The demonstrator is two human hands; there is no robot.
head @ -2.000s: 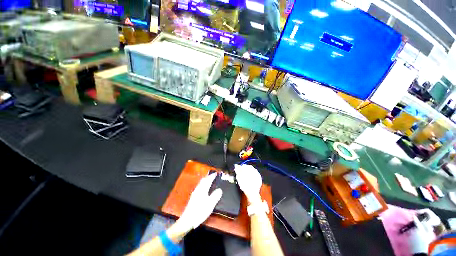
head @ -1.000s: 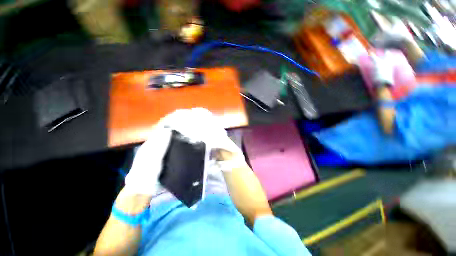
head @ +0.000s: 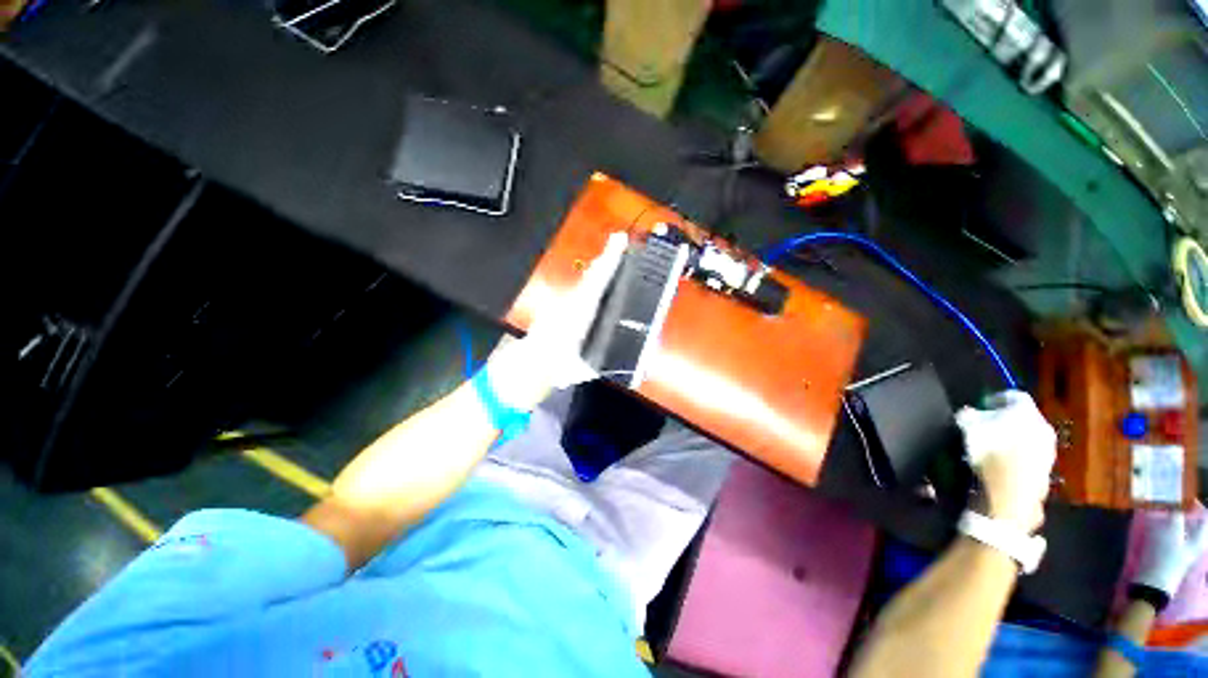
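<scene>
My left hand (head: 563, 325), in a white glove with a blue band at the wrist, holds a flat black set-top box (head: 633, 311) tilted on edge over the left part of the orange-brown test fixture (head: 755, 378). The black and silver fixture connectors (head: 726, 272) show along the far edge, apart from the box. My right hand (head: 1013, 450), gloved with a white wristband, is out to the right over the bench, beside another black box (head: 907, 417). Its fingers are blurred, and whether it holds anything cannot be told.
Black boxes lie at the left (head: 454, 152) and far left (head: 331, 16). A blue network cable (head: 927, 294) curves to the orange control box (head: 1119, 424). AV plugs (head: 824, 183) lie behind the fixture. A pink tray (head: 775, 570) is by my lap. Another person's gloved hand (head: 1166, 550) shows at right.
The box has moved from my lap up over the fixture's left side, now in my left hand alone. My right hand has let go of it and moved right. The view has turned.
</scene>
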